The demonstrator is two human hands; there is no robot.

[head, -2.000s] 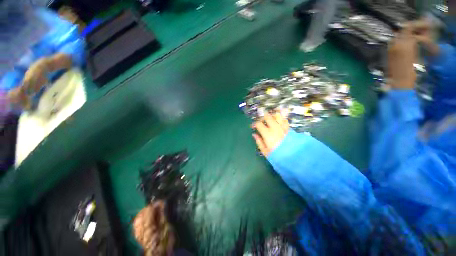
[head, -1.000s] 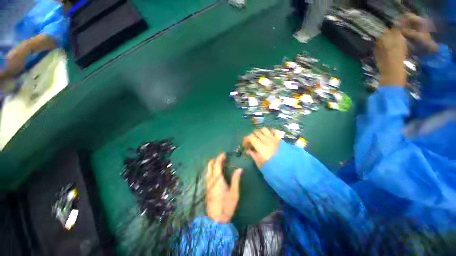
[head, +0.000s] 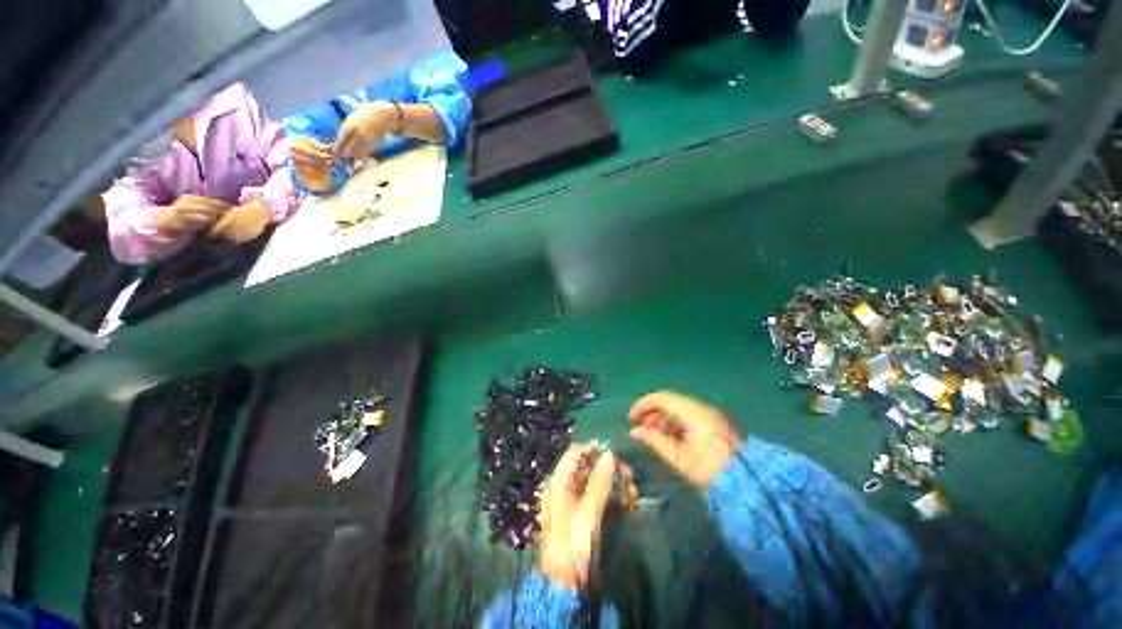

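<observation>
My left hand [head: 573,516] is at the right edge of the pile of small black parts [head: 523,449]. Its fingers are closed around a small part with silvery and pale bits, seemingly a circuit board; the fingers hide most of it. My right hand [head: 684,435] is just to the right, apart from the left, with curled fingers; whether it holds anything is hidden. The pile of circuit boards with white-and-amber cells [head: 923,356] lies loose to the right. A small heap of joined pieces [head: 348,436] lies in the black tray [head: 295,412] on the left.
Another divided tray [head: 154,467] with black parts stands at far left. Across the raised strip [head: 689,184] are two workers' hands, a white sheet [head: 406,209] and an empty black tray [head: 541,129]. A metal post [head: 1046,184] stands at upper right. A lime-green piece [head: 1067,431] edges the board pile.
The view has swung left, so things appear further right. My left hand, spread open a second ago, has closed on a small part beside the black pile. My right hand is further from the board pile.
</observation>
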